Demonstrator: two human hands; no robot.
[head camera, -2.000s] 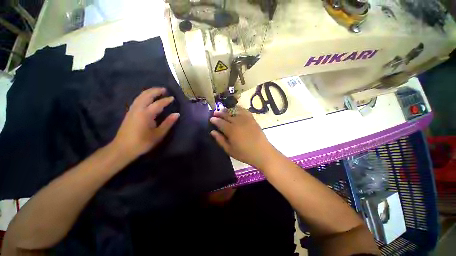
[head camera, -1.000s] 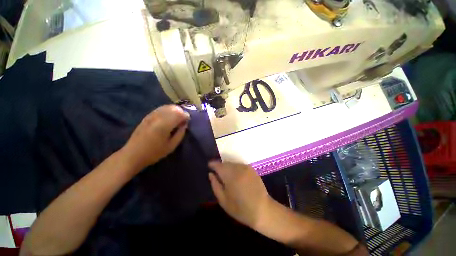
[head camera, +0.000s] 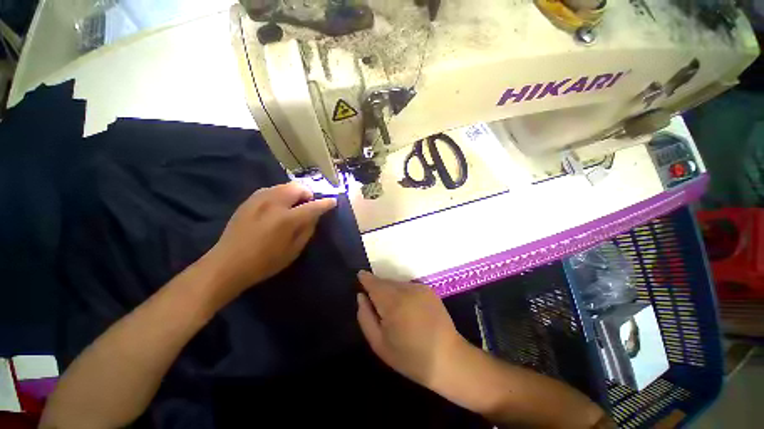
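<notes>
Dark cloth (head camera: 193, 193) lies over the left of the machine table and hangs down at the front. My left hand (head camera: 272, 222) rests on the cloth just in front of the presser foot (head camera: 342, 183), its fingertips on the cloth by the lit needle area. My right hand (head camera: 402, 323) pinches the cloth's right edge at the table's front, between thumb and fingers. The cream sewing machine head (head camera: 339, 100) stands above the cloth. The needle itself is too small to tell.
Black scissors (head camera: 436, 161) lie on the machine bed right of the foot. A purple ruler-marked edge (head camera: 553, 239) runs along the table front. A blue basket (head camera: 712, 310) with clear bags and a white box stands at the right. A switch box (head camera: 674, 163) is at the table's right end.
My left hand has moved up to the foot, its fingers now extended on the cloth. My right hand has moved from beside the foot down to the cloth's front edge. The cloth has shifted left.
</notes>
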